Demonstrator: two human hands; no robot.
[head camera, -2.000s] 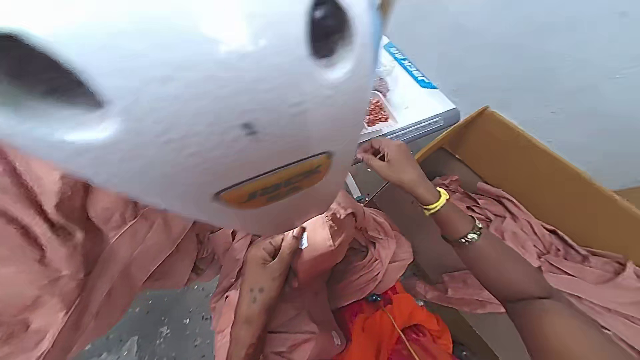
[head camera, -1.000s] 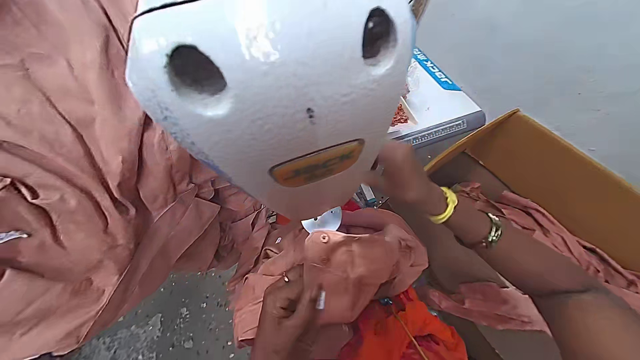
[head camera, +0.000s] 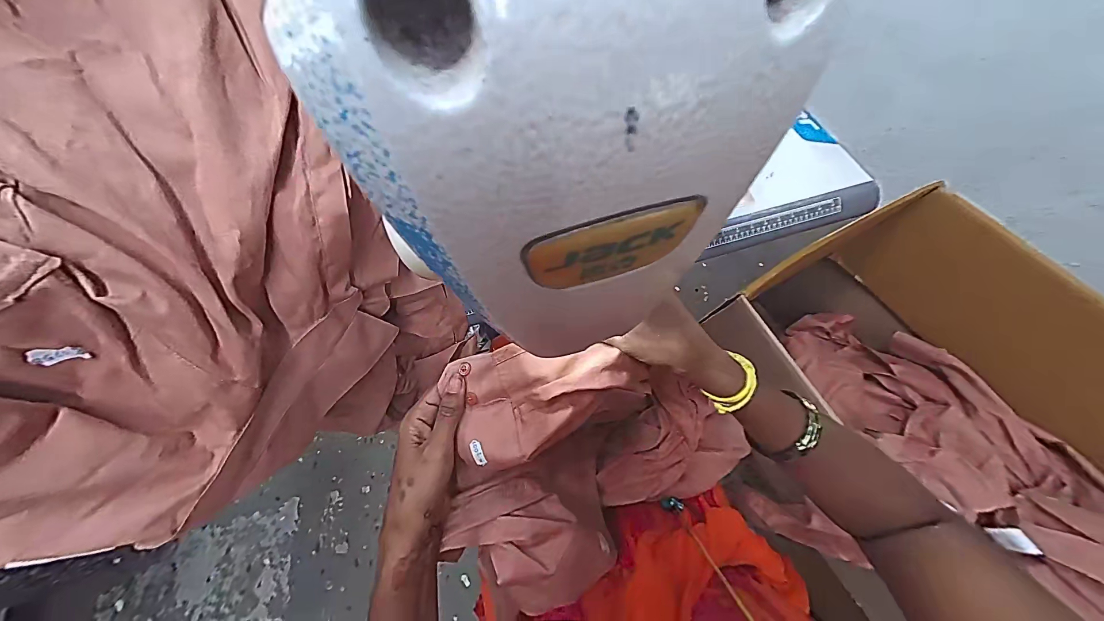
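Observation:
A salmon-pink garment (head camera: 552, 414) with small buttons and a little label lies bunched over the lap, below the white head of a Jack sewing machine (head camera: 569, 155). My left hand (head camera: 431, 423) pinches its edge, the thumb beside a button (head camera: 464, 369). My right hand (head camera: 668, 341), with a yellow bangle and a watch at its wrist, is at the garment's upper right side; its fingertips are partly hidden behind the machine head. The needle area is hidden too.
More pink garments (head camera: 172, 259) are heaped at the left. On the right stands a cardboard box (head camera: 992, 302) with pink cloth (head camera: 914, 405) in it. Behind it, a white machine table (head camera: 802, 190) bears a ruler strip along its edge. Grey floor (head camera: 302, 517) shows at lower left.
The garment's buttoned edge has come into my left hand's pinch; a second ago that hand held it lower, near the label. My right hand has moved down to the cloth. The view has shifted.

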